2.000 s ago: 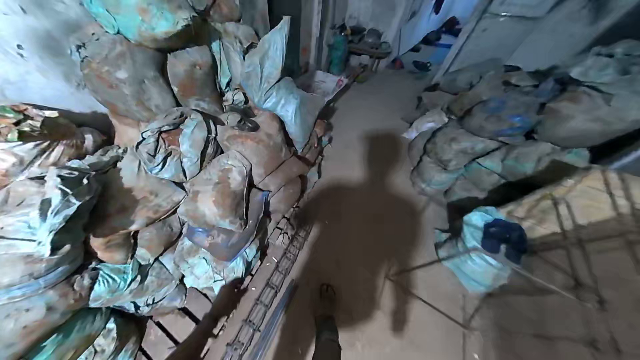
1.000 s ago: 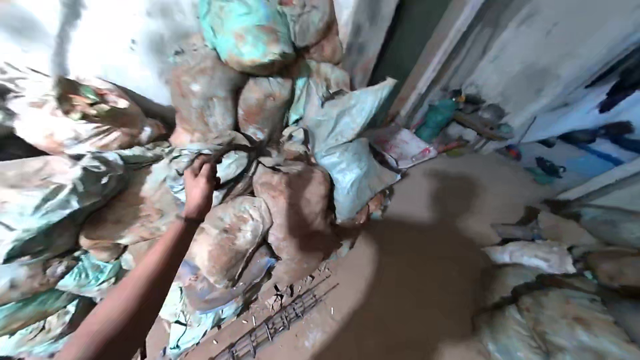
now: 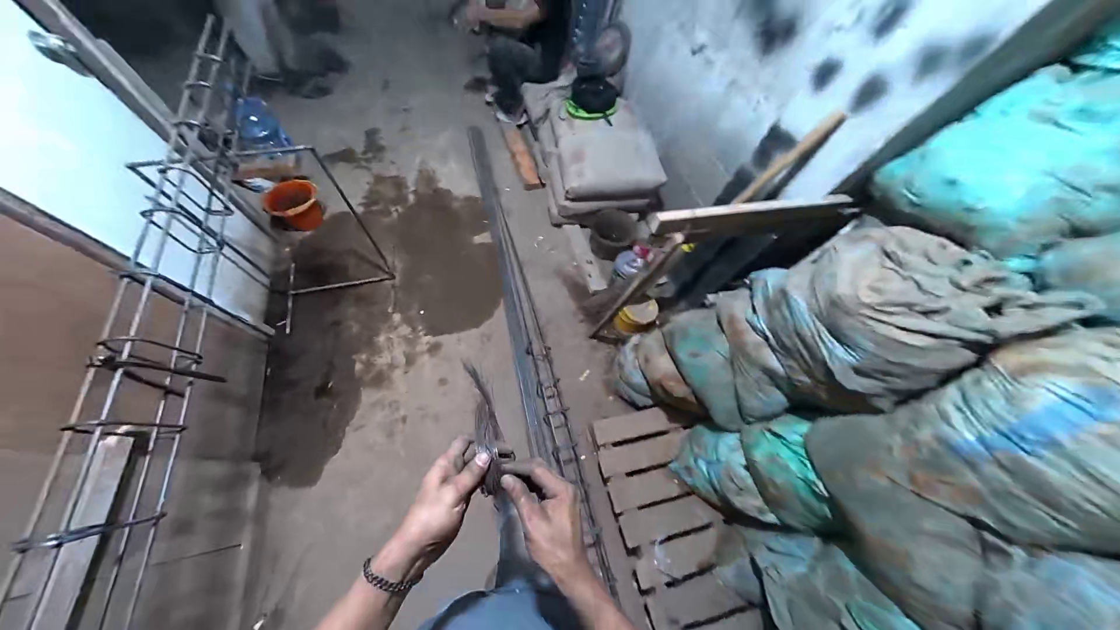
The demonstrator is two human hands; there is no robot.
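A bundle of thin dark wire (image 3: 486, 420) stands upright between my two hands, its loose ends spreading at the top. My left hand (image 3: 448, 494) pinches it from the left, thumb on the wire; a dark bracelet is on that wrist. My right hand (image 3: 542, 507) holds it from the right, thumb and forefinger close together on its lower part. Just beyond and right of the hands, long steel bars and a narrow rebar cage (image 3: 556, 411) lie along the floor.
Stacked filled sacks (image 3: 875, 411) and a wooden pallet (image 3: 647, 499) are on the right. A tall rebar cage (image 3: 144, 324) stands left, near an orange bucket (image 3: 294, 206) and a bent metal frame (image 3: 341, 282). A person (image 3: 525, 52) sits beyond, by cement-like bags (image 3: 608, 157).
The view has swung far round. One second ago an arm reached to the stacked sacks; now both my hands are together on a bundle of wire.
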